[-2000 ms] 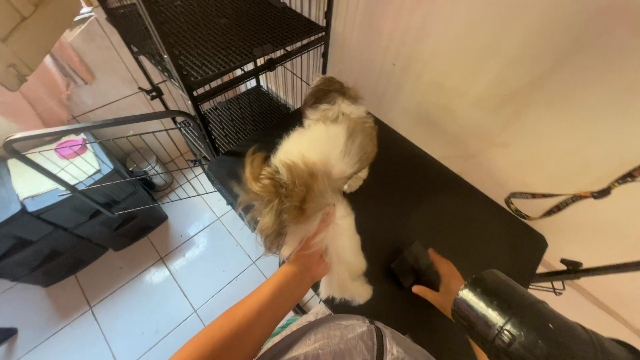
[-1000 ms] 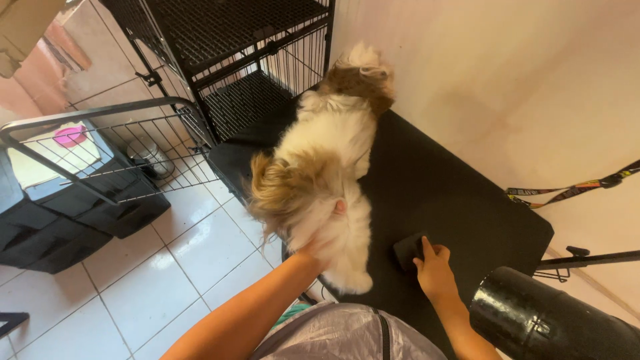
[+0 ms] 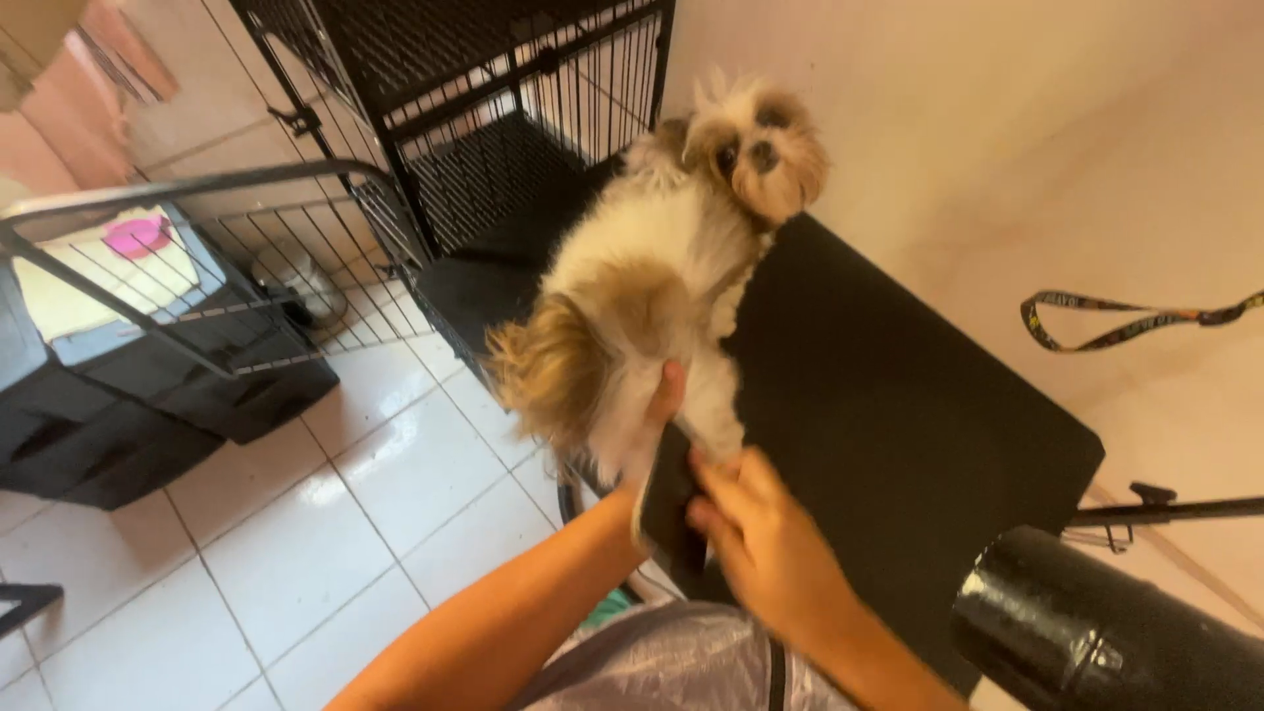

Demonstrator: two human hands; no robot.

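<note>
A small long-haired dog, white and brown (image 3: pixel 642 237), stands on a black-topped grooming table (image 3: pixel 889 395), its head turned back toward the camera. My left hand (image 3: pixel 657 420) grips the fur and leg at its hindquarters, with the thumb showing and the fingers hidden. In my right hand (image 3: pixel 750 523) is a black grooming brush (image 3: pixel 671 499), its flat head against the hind leg close to my left hand. The dog's brown tail (image 3: pixel 553 365) hangs on the left side.
A black wire cage (image 3: pixel 513 148) with its door (image 3: pixel 197 183) swung out stands behind and left. Black bins (image 3: pixel 158 395) sit on the white tiled floor. At lower right is a black dryer nozzle (image 3: pixel 1076 622), near a metal arm (image 3: pixel 1185 512). A patterned strap (image 3: pixel 1106 321) hangs by the wall.
My right hand has moved left with the brush, from over the table top to the dog's hind leg. The dog has turned its head back toward the camera.
</note>
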